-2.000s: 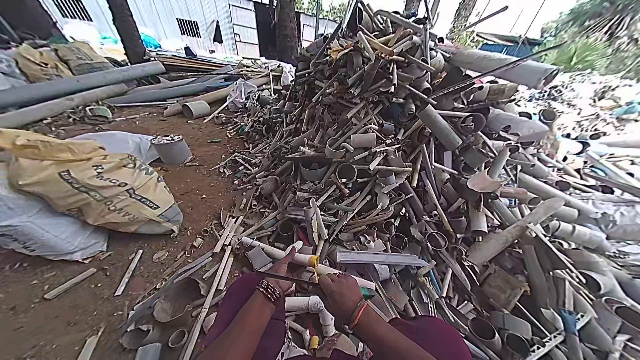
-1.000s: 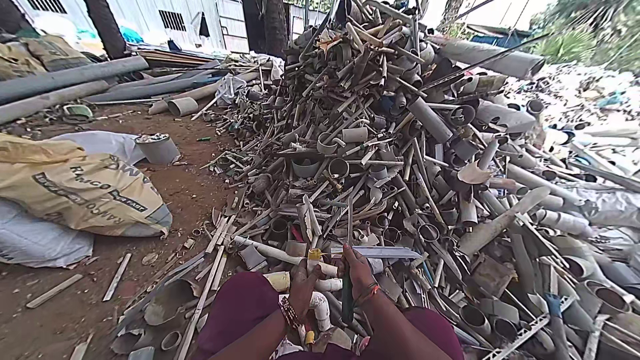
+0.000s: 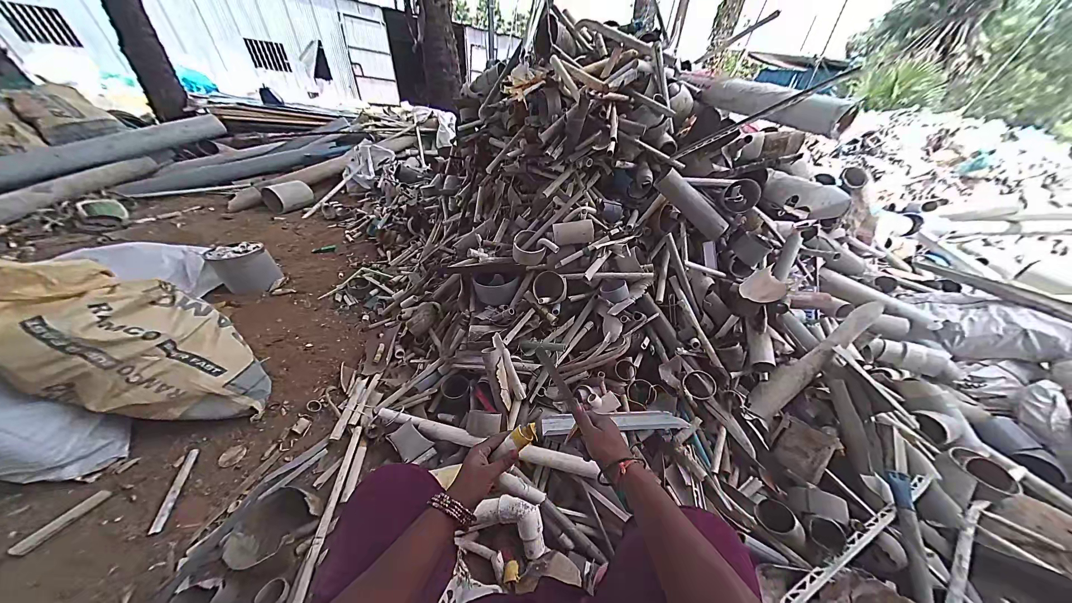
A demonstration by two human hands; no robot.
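Observation:
My left hand (image 3: 481, 469) is closed around a short plastic pipe piece with a yellow end (image 3: 523, 435), just above my knee. To its right, my right hand (image 3: 599, 435) grips a thin dark tool (image 3: 557, 379) that reaches up and forward to a crosswise head; the tool's exact kind cannot be told, though it looks like a hammer. A white pipe elbow (image 3: 526, 519) lies below and between my forearms. Behind both hands a flat whitish strip (image 3: 636, 422) and a long pale pipe (image 3: 452, 432) rest on the scrap.
A high heap of broken plastic pipes (image 3: 578, 226) rises in front and spreads right. At left, a yellow printed sack (image 3: 126, 343) lies on brown soil beside a bucket-like grey container (image 3: 244, 270). Long grey pipes (image 3: 109, 152) lie farther back, near a tree trunk (image 3: 146, 59).
The tool in my right hand, upright a second ago, now leans forward and left over the heap. My hands were closer together before.

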